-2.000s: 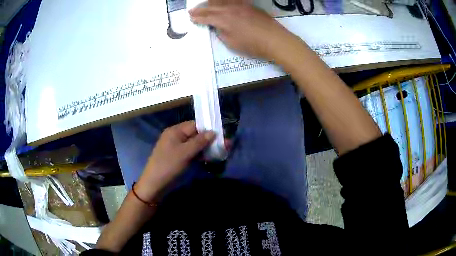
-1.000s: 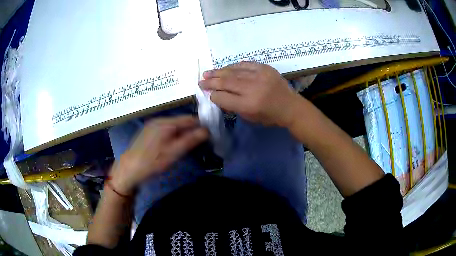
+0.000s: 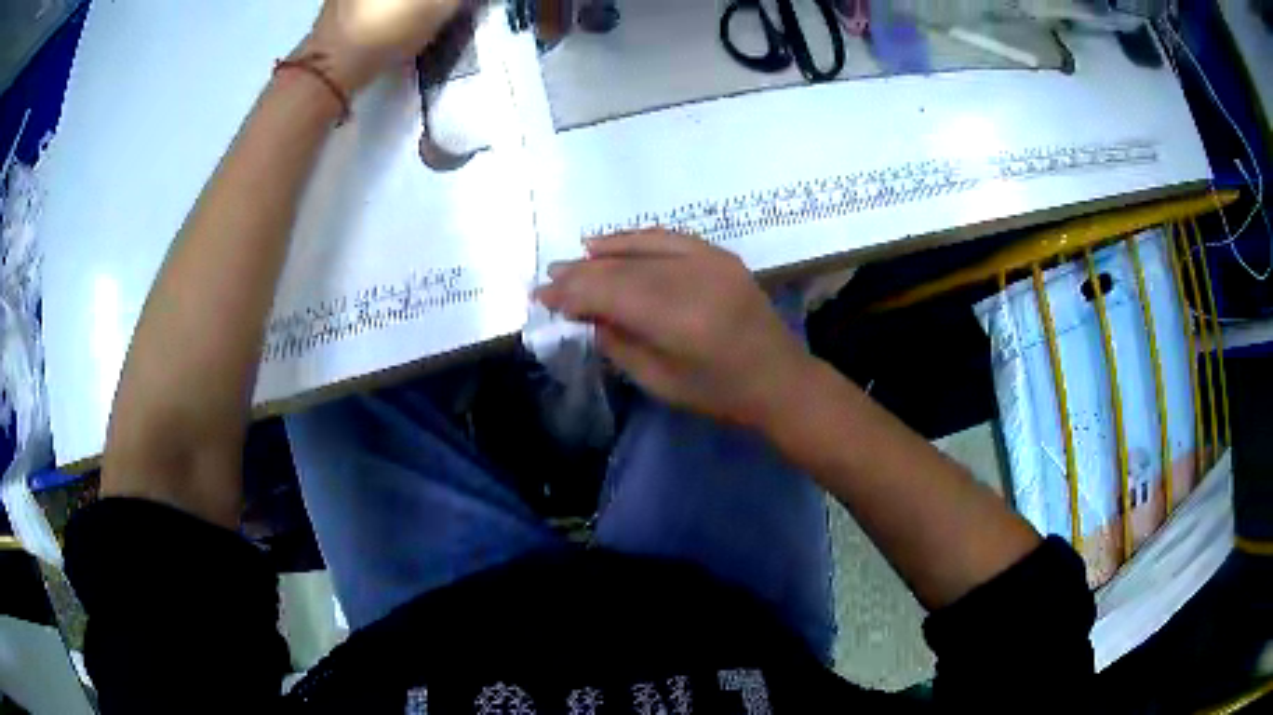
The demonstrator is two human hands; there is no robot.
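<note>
A white fabric strip (image 3: 525,182) runs from the top edge of the picture down the white table (image 3: 182,182) and hangs over its front edge above my lap. My right hand (image 3: 677,314) has its fingertips on the strip at the table's front edge. My left hand (image 3: 384,28) is at the top, left of the strip, overexposed and partly cut off; its fingers reach the slide plate area, and what they hold cannot be made out. The slide plate (image 3: 454,126) shows below it. The needle area is mostly out of view.
Black-handled scissors (image 3: 785,35) lie on the grey machine bed (image 3: 656,56), with a lilac bundle (image 3: 901,45) and a pale stick-like tool (image 3: 994,45) to their right. A yellow wire basket (image 3: 1075,405) holds a light-blue package. White strips (image 3: 21,321) hang at far left.
My left hand has moved from above my lap up to the top of the table. My right hand has stayed near the table's front edge. The view has shifted slightly, showing more of the scissors.
</note>
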